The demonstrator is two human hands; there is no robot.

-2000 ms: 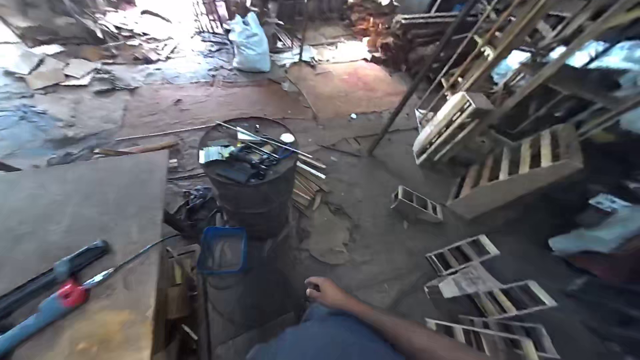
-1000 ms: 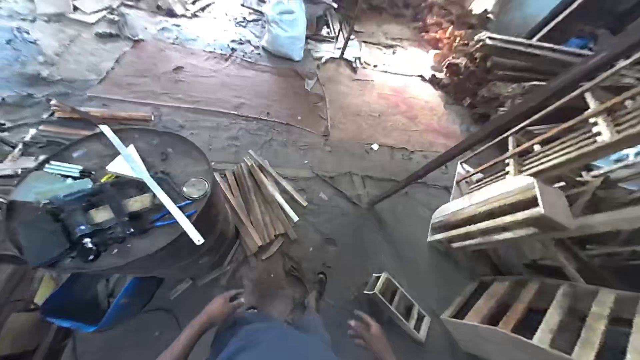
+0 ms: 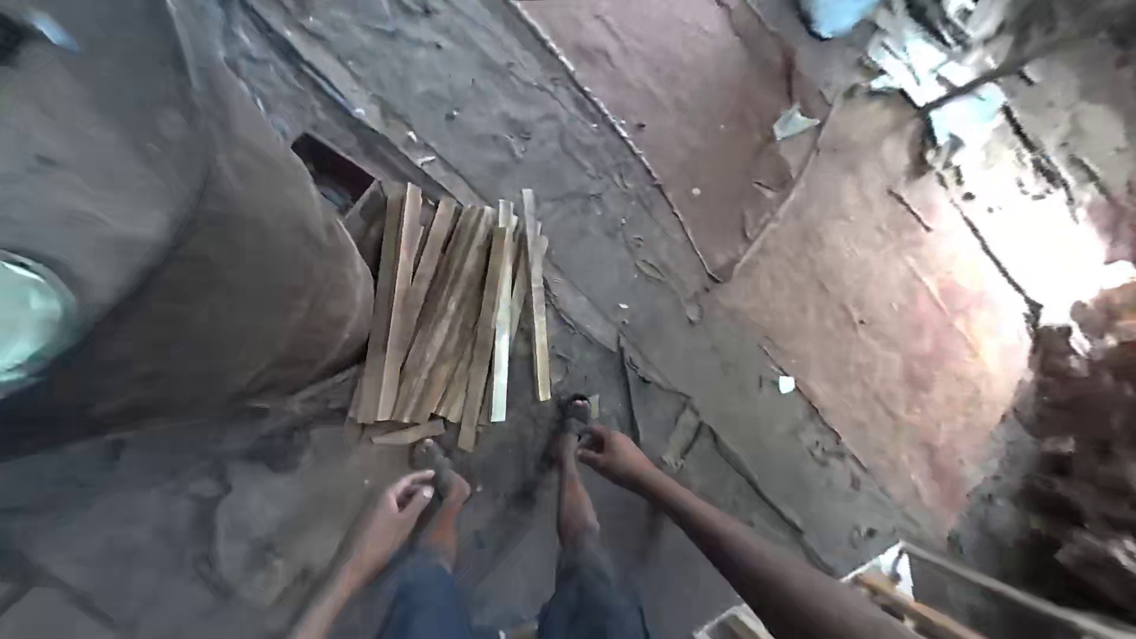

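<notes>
A loose pile of wooden slats (image 3: 453,311) lies on the dirt floor in the head view, just beyond my feet. A short piece of wood (image 3: 408,433) rests at its near end. My left hand (image 3: 404,510) hangs beside my left foot, fingers apart and slightly curled, holding nothing. Over by the right foot is my right hand (image 3: 611,454), also empty, its fingers bent and not touching the slats.
A large drum (image 3: 284,293) stands on the left, with a round pale object (image 3: 31,319) on top. Flat reddish sheets (image 3: 852,293) cover the floor at the upper right. Part of a slatted wooden frame (image 3: 914,595) shows at the lower right.
The view has moved closer to the drum and slats and tilted down. Both hands are now below the slat pile; two seconds ago only one hand was in view.
</notes>
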